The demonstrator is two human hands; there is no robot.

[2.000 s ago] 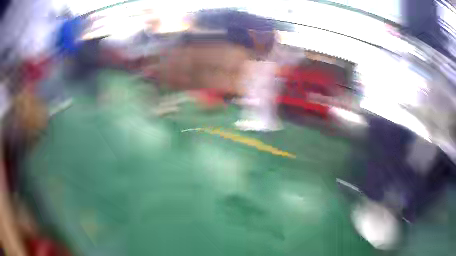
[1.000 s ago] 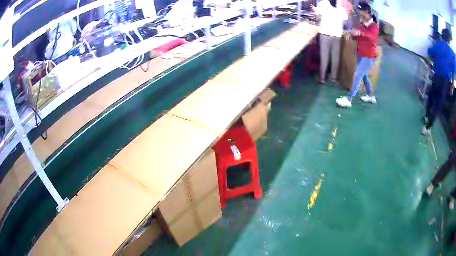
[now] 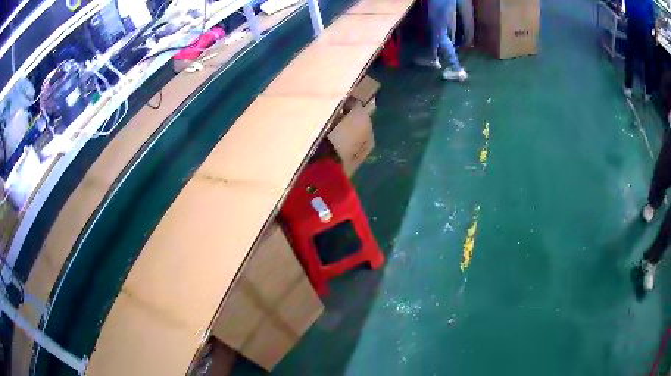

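Neither of my hands is in the picture. Nearest in front of me, a long ledge covered with brown cardboard (image 3: 173,253) curves from the bottom left up to the top centre. A dark green conveyor belt (image 3: 176,136) runs along its left side. A red stool (image 3: 321,213) stands on the floor against the right side of the ledge, with a small pale label on its seat. A cardboard carton (image 3: 268,301) stands below the ledge, nearer to me than the stool. No fan can be made out.
A cluttered bench with white cords (image 3: 110,103) lies beyond the belt, with a pink-red item (image 3: 200,44). A white post (image 3: 55,349) is at lower left. Green floor (image 3: 544,220) lies right. A large carton (image 3: 508,28) and people's legs (image 3: 444,37) show at the top, more legs at right.
The view has tipped down and shifted, so the ledge and stool look steeper. The people by the far end now show only by their legs. Legs at the right edge are nearer the middle of its height.
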